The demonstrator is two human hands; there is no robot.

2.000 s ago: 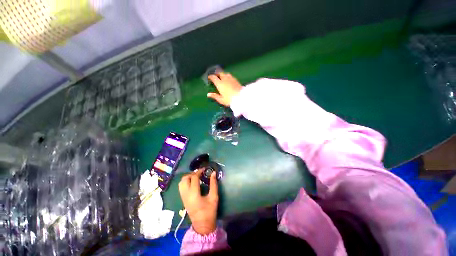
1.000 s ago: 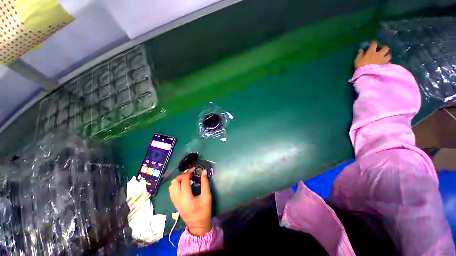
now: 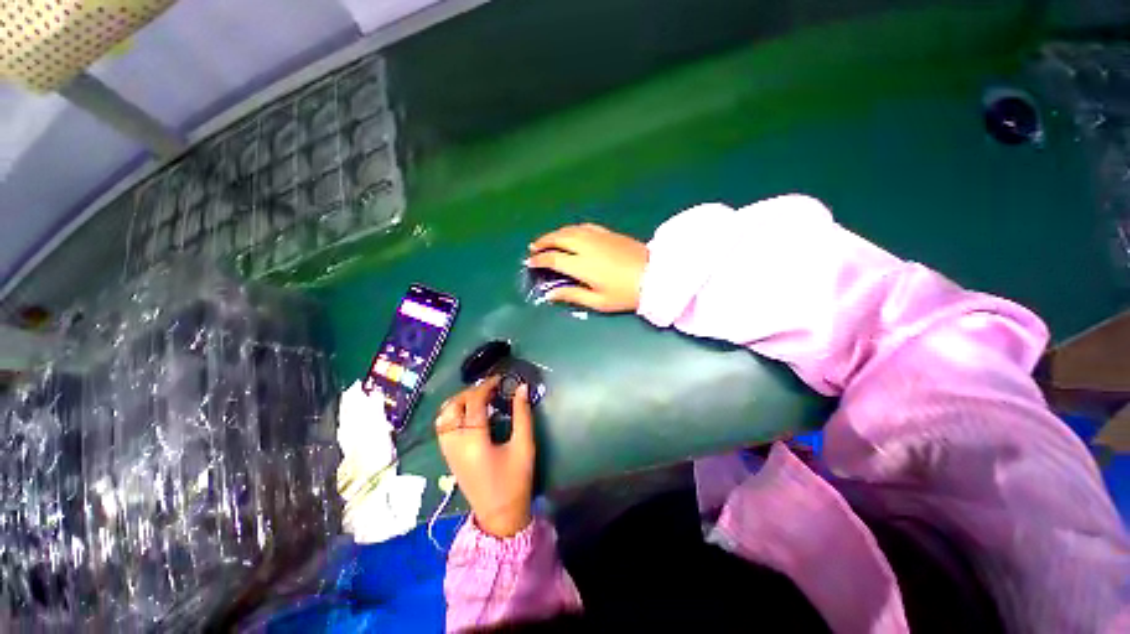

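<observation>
An open round black case [image 3: 485, 362] lies on the green bench, its lid tilted to the upper left. My left hand [image 3: 490, 452] holds the case's base with thumb and fingers on its rim. My right hand [image 3: 589, 268] lies over a black round unit in clear film [image 3: 545, 282], up and right of the case, and covers part of it. Its fingers are on the unit; whether they grip it is hidden. Another black round unit [image 3: 1012, 118] lies at the far right of the bench.
A lit phone [image 3: 413, 353] and a crumpled white cloth [image 3: 376, 477] are left of my left hand. Stacked clear trays [image 3: 161, 458] stand at the left. A flat blister tray [image 3: 279, 173] lies behind them. More clear plastic [image 3: 1097, 105] is at the far right, and a carton [image 3: 1093, 367] below it.
My right hand has come back from the far right to the filmed unit in the middle. A black unit now shows at the far right. My left hand is still on the open case.
</observation>
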